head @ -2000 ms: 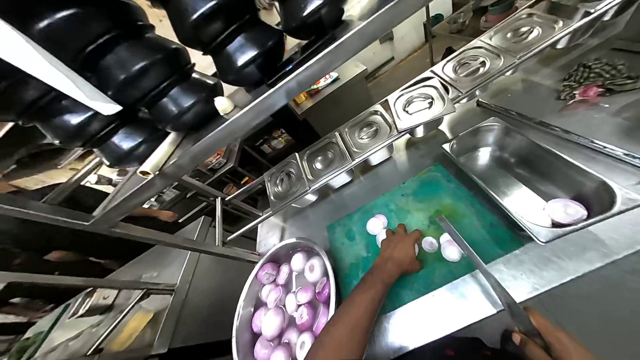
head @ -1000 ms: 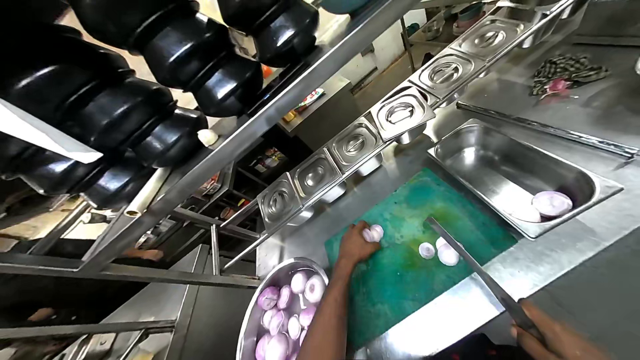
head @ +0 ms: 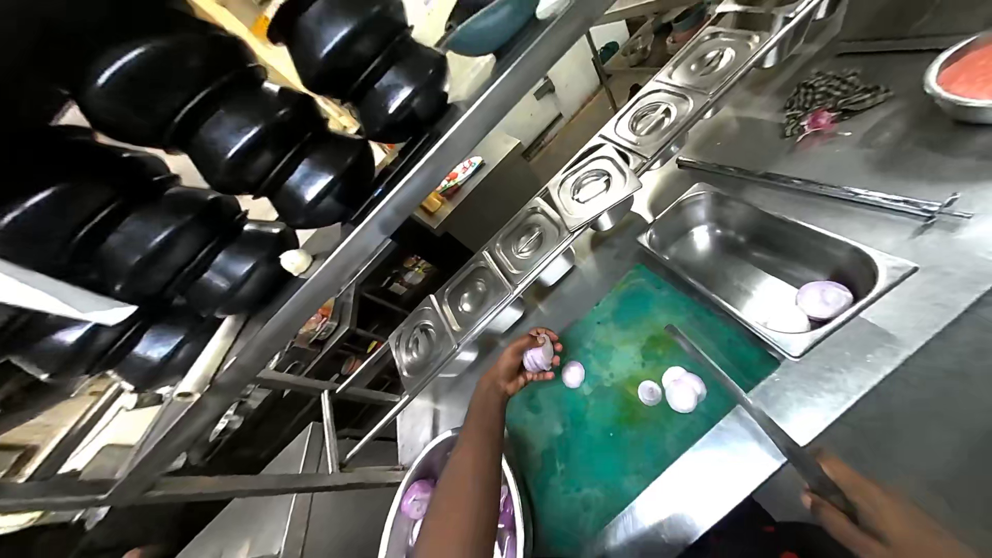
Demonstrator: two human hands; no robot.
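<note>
My left hand [head: 518, 367] holds a piece of peeled red onion [head: 539, 355] over the left edge of a green cutting board [head: 589, 457]. One cut onion piece [head: 573, 374] lies just right of its fingers. Several more onion pieces [head: 682, 393] sit together near the board's front right. My right hand [head: 876, 504] grips a long knife [head: 748, 403] by its dark handle, the blade reaching over the board's right part. A metal bowl [head: 389, 518] of peeled onions [head: 418, 498] stands at the lower left, partly covered by my left forearm.
A steel pan [head: 728, 240] with onion [head: 824, 300] in it adjoins the board, a metal bar [head: 814, 187] behind it. Lidded steel containers [head: 528, 241] line the back. A checkered cloth [head: 833, 97] and a bowl of red food [head: 969, 74] are upper right. Black pots [head: 248, 132] fill a shelf.
Two seconds ago my left hand was over onion pieces mid-board; it has moved to the board's left side and now holds a piece raised. The knife has stayed in my right hand.
</note>
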